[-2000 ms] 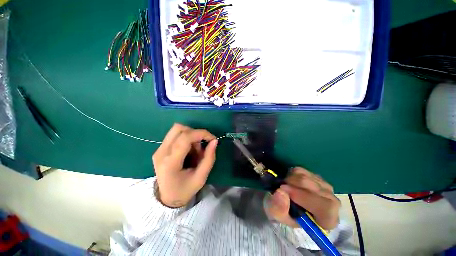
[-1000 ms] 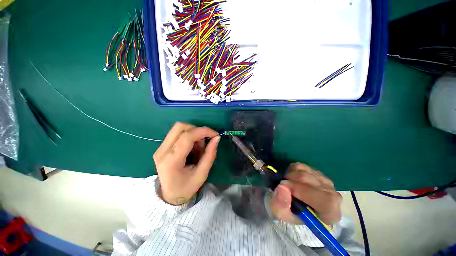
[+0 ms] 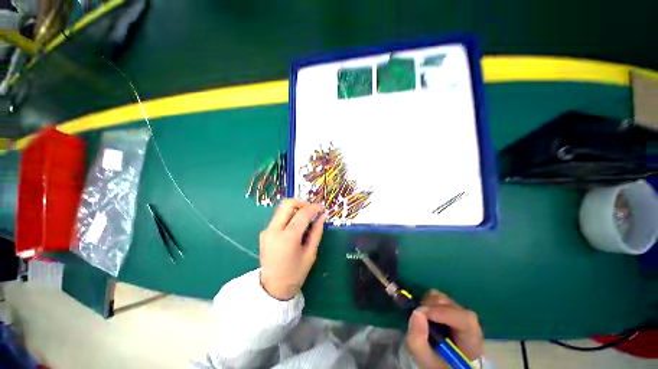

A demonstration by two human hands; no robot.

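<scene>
My right hand (image 3: pixel 449 326) holds the soldering iron (image 3: pixel 379 275). Its tip is at the small green PCB (image 3: pixel 354 255), which lies at the upper left of the black work pad (image 3: pixel 374 294). My left hand (image 3: pixel 285 252) is at the near left corner of the tray (image 3: pixel 487 155), its fingertips by the white plugs of the connector leads (image 3: pixel 333 184). The thin solder wire (image 3: pixel 173 177) curves from the far left to this hand, and its end is hidden there. Whether the fingertips also pinch a lead cannot be told.
Green PCB panels (image 3: pixel 396 76) and a few loose wires (image 3: pixel 450 202) lie in the tray. Greenish wires (image 3: pixel 270 180) lie left of it. Tweezers (image 3: pixel 165 232), a plastic bag (image 3: pixel 112 198) and a red bin (image 3: pixel 49 191) are further left. A white tub (image 3: pixel 602 220) stands right.
My left hand has left the board and moved up to the tray corner, with the solder wire still trailing to it. The iron stays by the board. The view has shifted and shows more bench.
</scene>
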